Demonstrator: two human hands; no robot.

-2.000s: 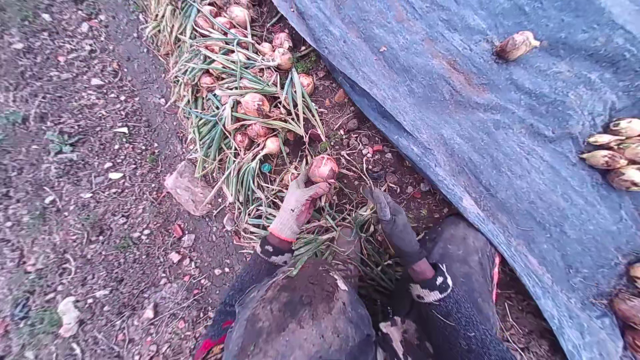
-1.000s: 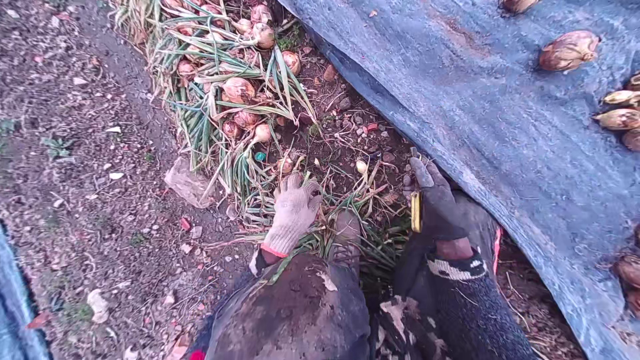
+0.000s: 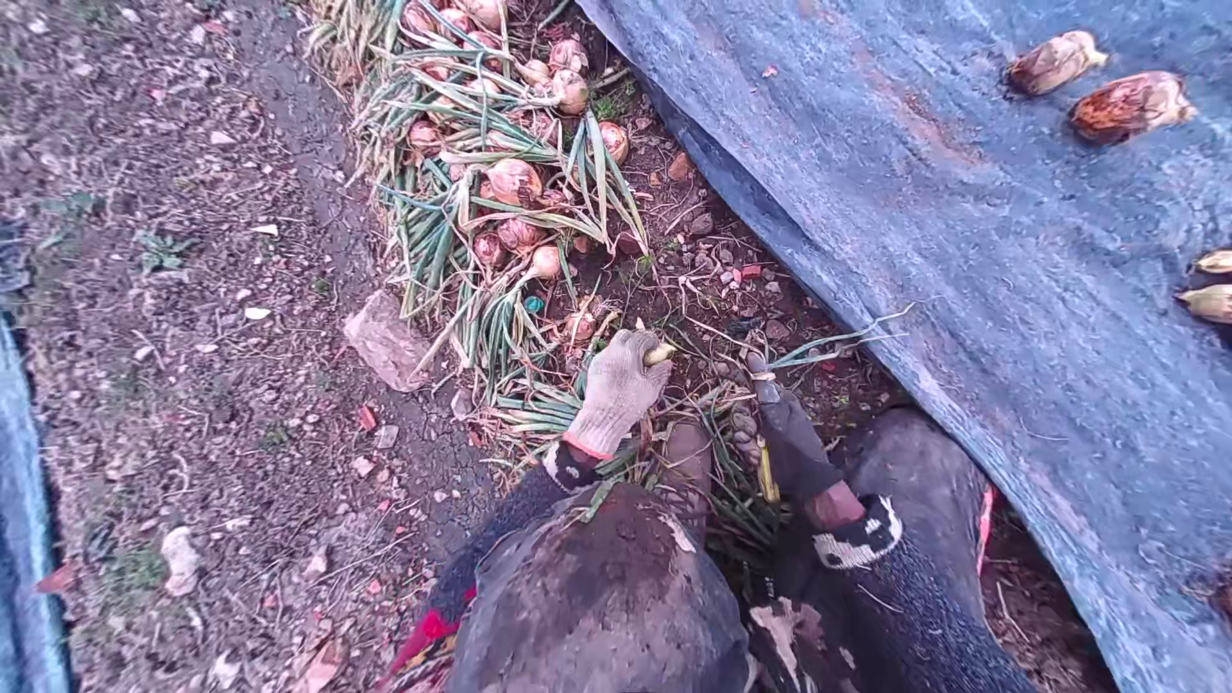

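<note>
My left hand [image 3: 621, 385], in a pale knit glove, is closed around a small onion [image 3: 659, 354] whose tip shows past the fingers. My right hand [image 3: 789, 433], in a dark glove, pinches some green onion leaves [image 3: 833, 344] at the fingertips; a yellow handle [image 3: 767, 474] shows beneath the palm, its tool otherwise hidden. Onions with long green tops [image 3: 515, 181] are heaped on the soil ahead of my left hand. Cut leaves [image 3: 539, 412] lie beside my left wrist and between my legs.
A blue tarp [image 3: 962, 241] covers the ground at right, with trimmed onions [image 3: 1131, 106] on it. A flat stone [image 3: 387, 339] lies left of the heap. Another blue sheet's edge [image 3: 24, 539] runs along the far left. My knees flank the hands.
The round onion held in my left hand two seconds ago is gone from it; a small one is there now. Another onion lies on the tarp's upper right. My right hand now holds leaves.
</note>
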